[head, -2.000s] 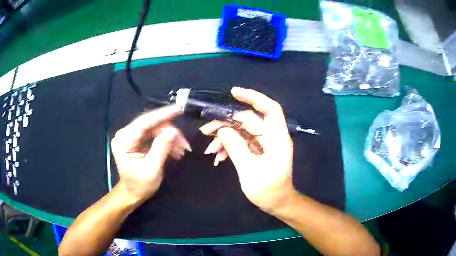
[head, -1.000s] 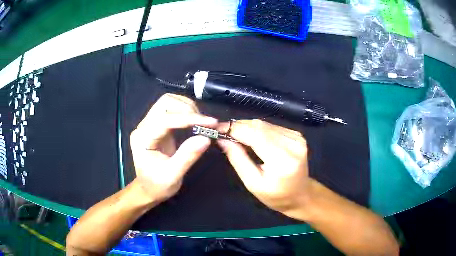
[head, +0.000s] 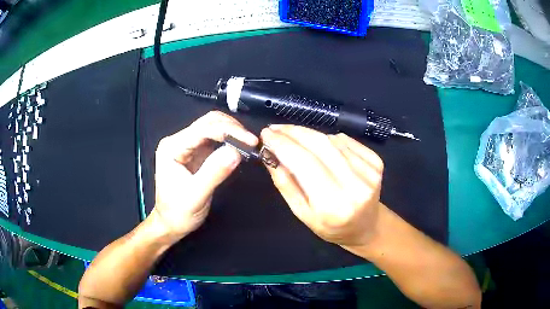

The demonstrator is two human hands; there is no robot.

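Note:
A small grey-silver hinge assembly (head: pixel 246 150) is held between the fingertips of both hands above the black work mat (head: pixel 241 241). My left hand (head: pixel 196 172) pinches its left end between thumb and fingers. My right hand (head: pixel 328 187) pinches its right end, where a small darker part shows; the fingers hide some of the piece. The black electric screwdriver (head: pixel 301 110) lies on the mat just beyond my hands. Its silver bit (head: pixel 405 134) points right and its pale tape band is at the left, near the cord.
Rows of small laid-out units (head: pixel 25 145) lie at the left. A blue screw tray (head: pixel 366 24) stands at the far edge. A parts bag with a green label (head: pixel 467 51) and a crumpled clear bag (head: pixel 517 158) lie right. A blue floor bin (head: pixel 166 292) shows below the bench edge.
The screwdriver has left my right hand and lies on the mat. Both hands have come together on the hinge assembly, which has turned since a second ago. The view has shifted slightly.

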